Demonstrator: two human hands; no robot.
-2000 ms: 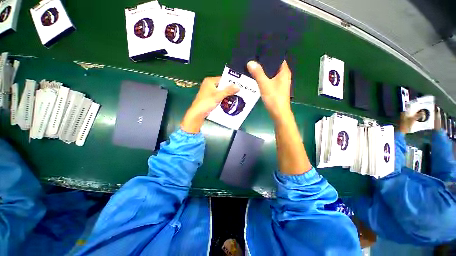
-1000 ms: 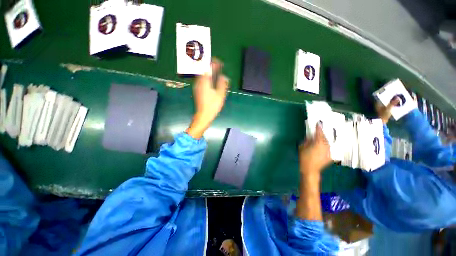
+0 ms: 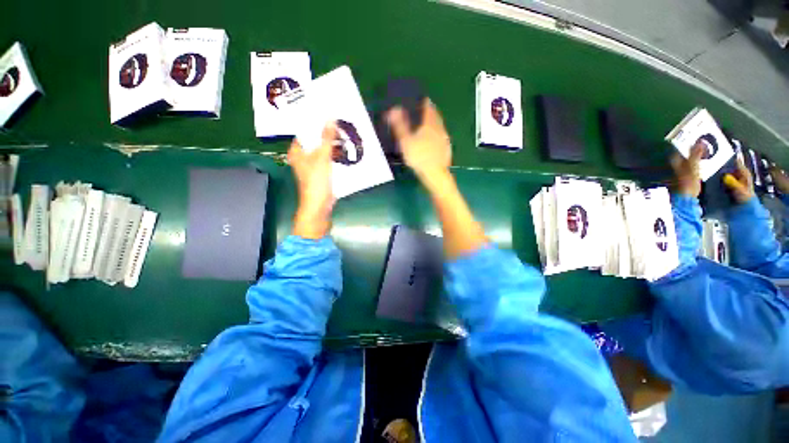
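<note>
My left hand point(image 3: 313, 169) holds a white outer sleeve point(image 3: 356, 143) with a round watch picture, tilted above the bench edge. My right hand point(image 3: 420, 143) is blurred and touches a dark inner gift box point(image 3: 403, 93) on the belt, just right of the sleeve; whether its fingers grip the box is unclear. Another dark box point(image 3: 407, 275) lies on the bench below my right forearm. A larger dark grey box point(image 3: 225, 223) lies left of centre. The stack of flat sleeves point(image 3: 578, 227) lies fanned at the right.
Sleeved boxes point(image 3: 197, 73) lie along the green belt point(image 3: 346, 30), with more dark boxes point(image 3: 561, 128) at right. White printed strips point(image 3: 91, 235) are fanned at far left. Another worker's hand holds a sleeve point(image 3: 702, 143) at right. A metal guard runs behind the belt.
My left hand has left the belt and now holds a sleeve. My right hand has moved from the sleeve stack to the dark box on the belt. Belt items have shifted left.
</note>
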